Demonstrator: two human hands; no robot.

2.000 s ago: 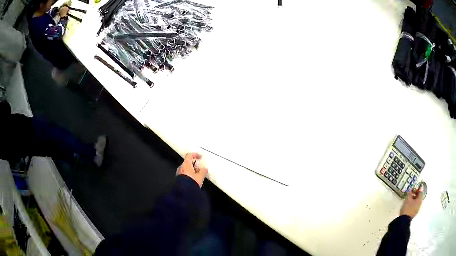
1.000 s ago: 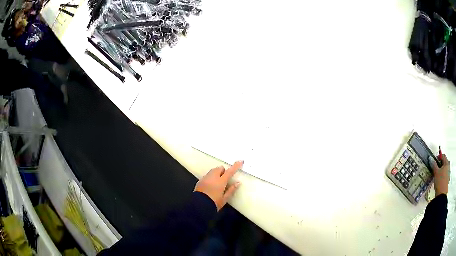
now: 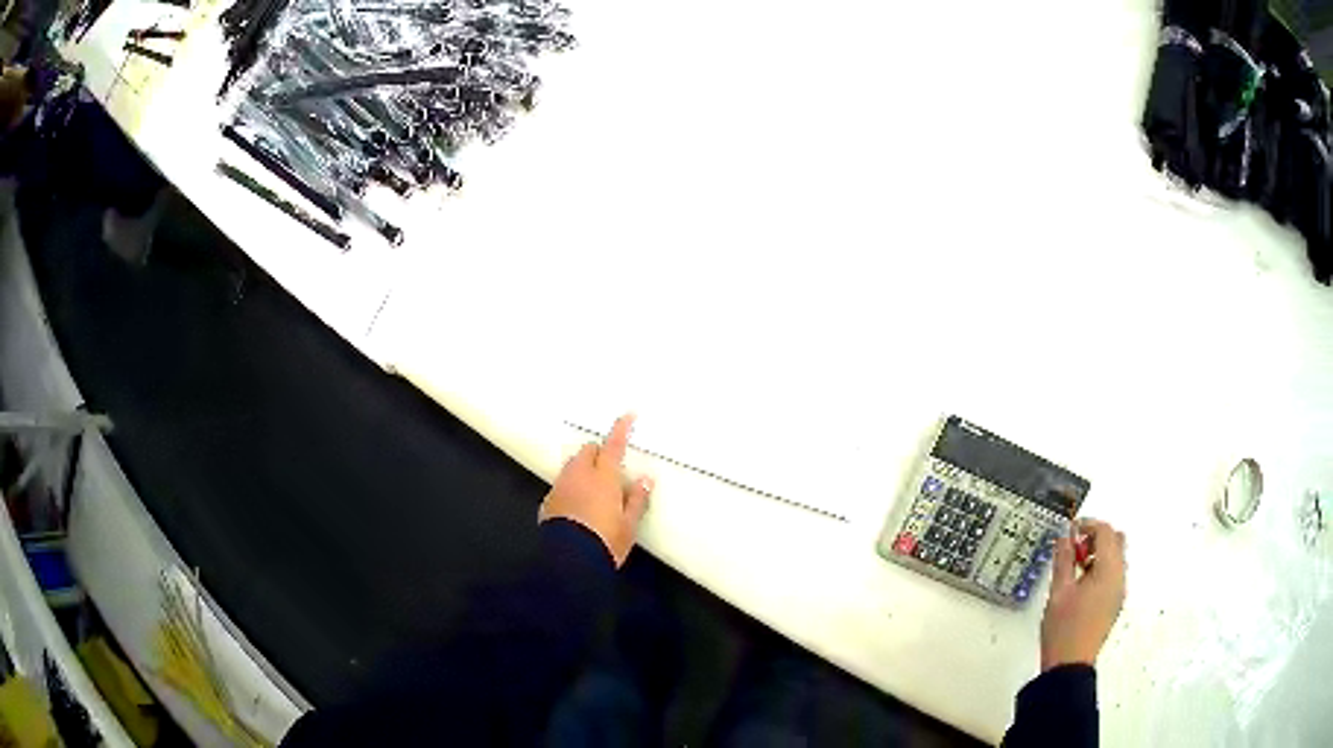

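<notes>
A grey-beige calculator (image 3: 982, 514) with a dark display lies flat on the white table, right of centre. My right hand (image 3: 1086, 585) is at its right edge, with the red end of a pen (image 3: 1082, 551) between the fingers. My left hand (image 3: 597, 494) rests at the table's front edge, index finger extended, holding nothing. The fingertip is beside a thin dark line (image 3: 731, 484), which runs right towards the calculator. The surface around that line is washed out white, so I cannot tell whether paper lies there.
Plastic-wrapped black straps (image 3: 395, 95) lie in a pile at the upper left. Tied black bundles (image 3: 1243, 124) are at the upper right. A tape ring (image 3: 1240, 493) and clear film (image 3: 1243, 643) lie at the right. Bins with yellow pieces (image 3: 190, 643) are at the lower left. Part of a person shows at the far left.
The calculator has moved left, closer to my left hand, and turned, with my right hand at its edge. My left hand has shifted slightly left. The tape ring is now uncovered.
</notes>
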